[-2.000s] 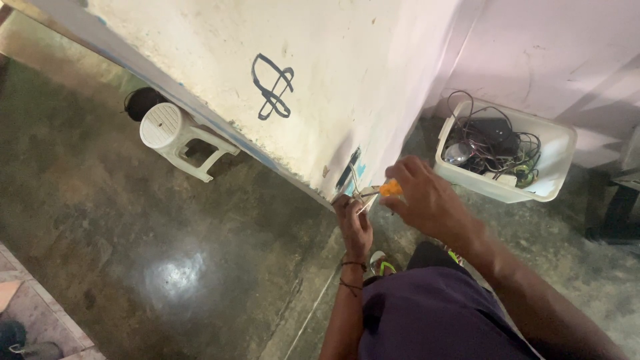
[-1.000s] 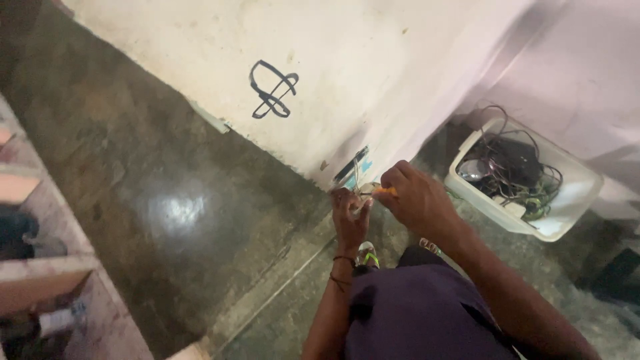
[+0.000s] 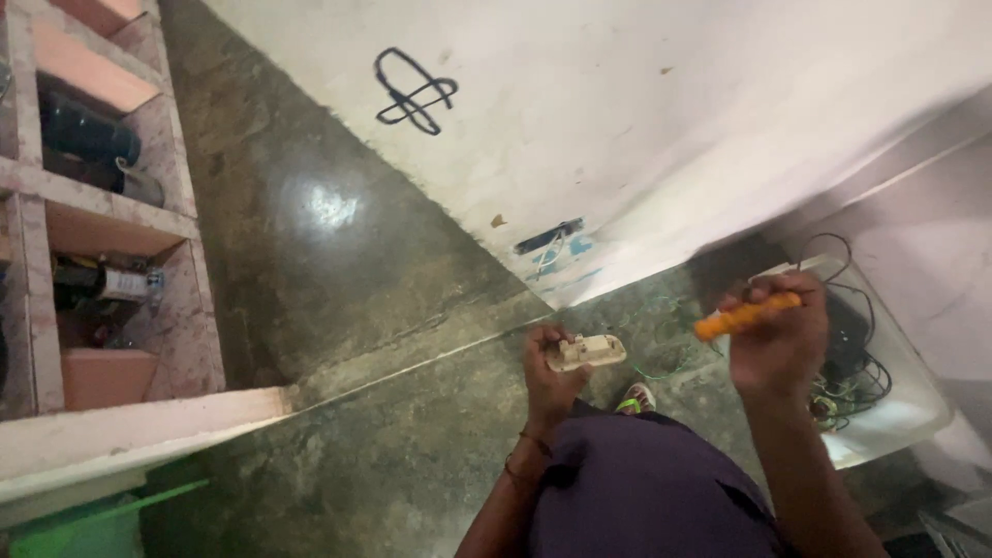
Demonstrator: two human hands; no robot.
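Observation:
My left hand (image 3: 552, 370) holds a beige plastic electrical fitting (image 3: 593, 353), its inner side with raised parts facing up; whether it is a switch or a socket I cannot tell. To the right, my right hand (image 3: 777, 333) is closed around a screwdriver with an orange handle (image 3: 744, 316), blurred; its shaft does not show. Beyond my left hand, a dark rectangular recess (image 3: 549, 236) is set in the white wall near its corner, and pale wires (image 3: 552, 254) hang out of it. Blue paint marks surround the recess.
A white plastic tub (image 3: 903, 387) of black cables and a dark box stands right, partly behind my right forearm. Thin green wire (image 3: 659, 375) lies on the concrete floor near my foot. Tiled shelves (image 3: 190, 225) with bottles stand left. A black looped mark (image 3: 415, 93) is on the wall.
My hands were together at the recess; now they are apart and away from the wall, the left with the fitting, the right moved to the right with the screwdriver. The view has turned left.

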